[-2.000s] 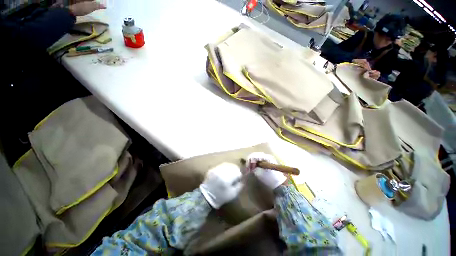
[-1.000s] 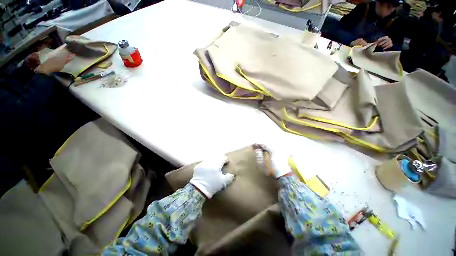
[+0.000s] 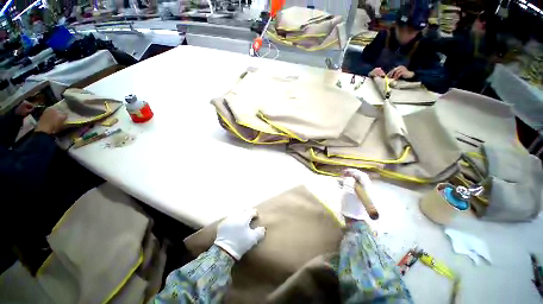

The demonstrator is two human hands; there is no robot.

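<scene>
A taupe bag body [image 3: 286, 222] with yellow edging on its right side lies over the table's front edge and my lap. My left hand [image 3: 239, 233], in a white glove, rests on its left part, fingers on the fabric and thumb apart. My right hand [image 3: 355, 193], also gloved, is raised just beyond the bag's right edge. It holds a brown wooden-handled tool [image 3: 367, 202], handle end pointing towards me; its head is hidden in the hand.
Stacked taupe bags [image 3: 297, 107] lie across the table. A tan cup [image 3: 437, 205], white cloth [image 3: 468, 244] and yellow tool [image 3: 436, 265] are at right. A red-and-white bottle [image 3: 139, 111] stands at left. More bags [image 3: 101, 243] are at lower left. People work at both sides.
My right hand has moved off the bag to its right edge, with the wooden handle now showing clearly. My left hand stays on the bag. The view has tilted up.
</scene>
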